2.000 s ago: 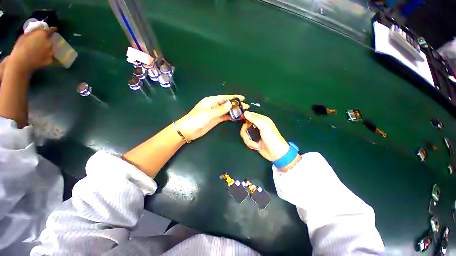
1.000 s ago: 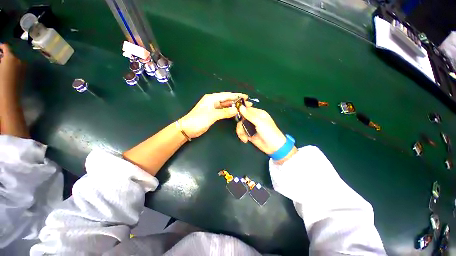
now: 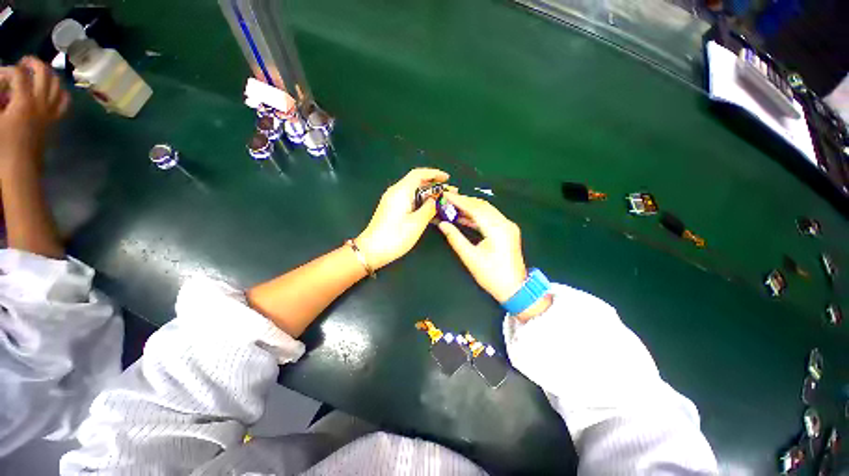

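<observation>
My left hand [image 3: 394, 223] holds a small silver-rimmed watch housing [image 3: 430, 193] between its fingertips. My right hand [image 3: 491, 244] holds a display module [image 3: 448, 210] by its edges, right up against the housing. The fingers partly hide both parts, and I cannot tell whether they are joined. Two spare display modules [image 3: 451, 355] with orange tails and white spots lie on the dark-green surface near my body. A tiny white-blue sliver [image 3: 484, 191] lies just beyond my hands.
Round silver-topped parts [image 3: 316, 141] cluster at the metal post [image 3: 270, 46]; one stands apart at left [image 3: 163, 156]. A bottle [image 3: 114, 82] is near a neighbour's hand [image 3: 33, 98]. Housings [image 3: 641, 204] and screens [image 3: 576, 192] lie along the right. A white tray [image 3: 759, 98] is far right.
The display module in my right hand has turned and come up to the housing, which has tilted in my left hand. The neighbour's hand has let go of the bottle and moved left.
</observation>
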